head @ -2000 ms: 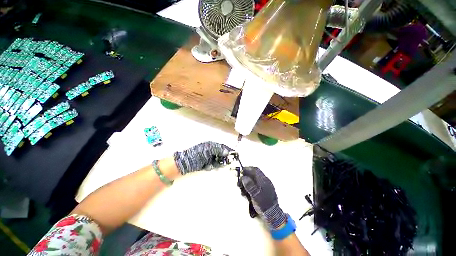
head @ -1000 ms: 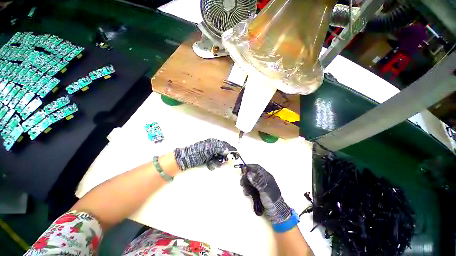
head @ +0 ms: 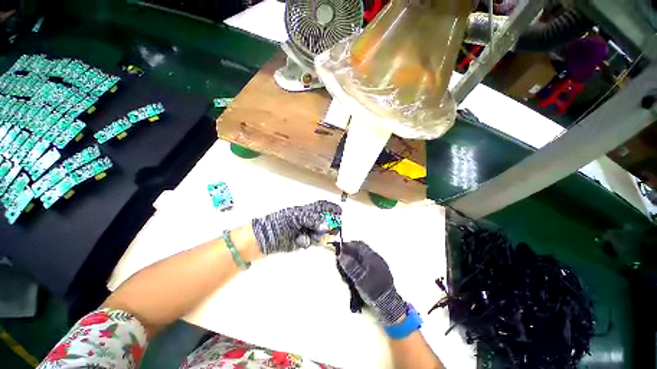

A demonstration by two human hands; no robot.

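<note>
My left hand (head: pixel 297 226), in a striped grey knit glove, holds a small green circuit board (head: pixel 332 220) between its fingertips. My right hand (head: pixel 369 275), in a darker grey glove, is shut on a black cable (head: pixel 356 299), whose folded bundle hangs below the fingers. The cable's upper end meets the board just below the dark tip (head: pixel 344 196) under the white cone (head: pixel 364 155). The fingers hide the exact joint. Another green board (head: pixel 220 196) lies on the cream-white work board (head: pixel 238 288), left of my hands.
Rows of green boards (head: pixel 54 108) lie on the black mat (head: pixel 162 137) at left. A tangled black cable pile (head: pixel 529 295) lies at right. Behind are a wooden stand (head: pixel 270 119), a fan (head: pixel 324 21) and a plastic-wrapped hood (head: pixel 400 65). A grey arm (head: pixel 569 155) crosses at right.
The board in my left hand has turned, so its green face shows. My right hand has shifted slightly left with the cable. A small green piece now shows beside the stand's left end.
</note>
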